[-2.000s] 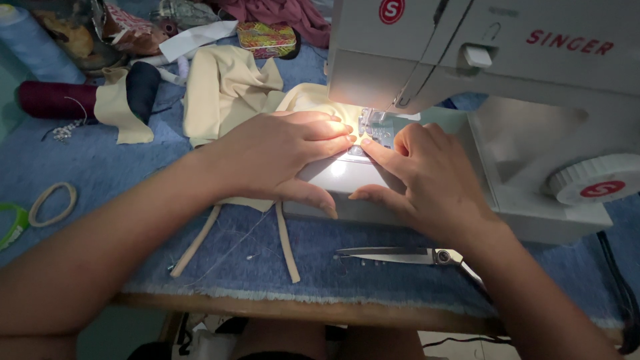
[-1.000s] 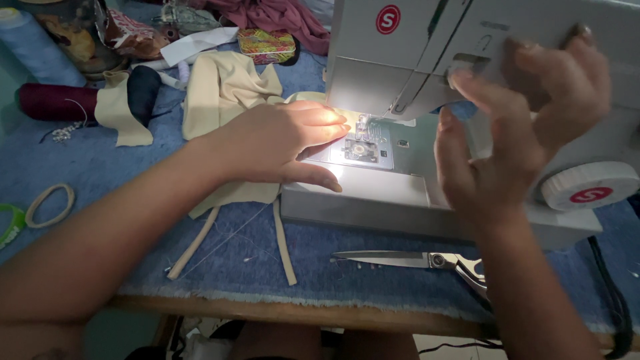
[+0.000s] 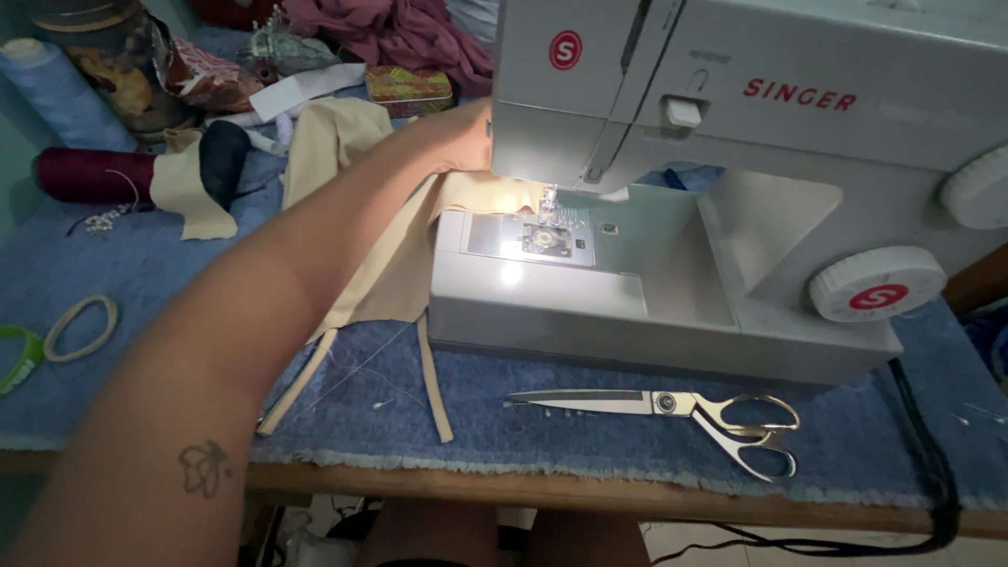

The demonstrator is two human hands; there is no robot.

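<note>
A Singer sewing machine [image 3: 567, 315] stands on a blue denim cloth, its lamp lit over the needle plate [image 3: 547, 240]. Cream fabric [image 3: 488, 193] lies with one edge at the presser foot [image 3: 549, 203], and the rest drapes over the left side of the machine bed. Two narrow cream strips [image 3: 433, 386] hang from it. My left arm reaches across the fabric; only the wrist end of my left hand [image 3: 467, 138] shows, the fingers hidden behind the machine head. Whether they hold anything cannot be seen. My right hand is out of view.
Gold-handled fabric scissors [image 3: 665, 403] lie in front of the machine, near pins and the table's front edge [image 3: 551, 488]. At left are a maroon thread cone [image 3: 94, 175], a blue thread cone [image 3: 67, 98] and an elastic band [image 3: 81, 328]. A black cable [image 3: 921, 433] runs down at right.
My left hand has moved from beside the needle plate to behind the machine head. My right hand, on the fabric and then raised before the machine, has left the view.
</note>
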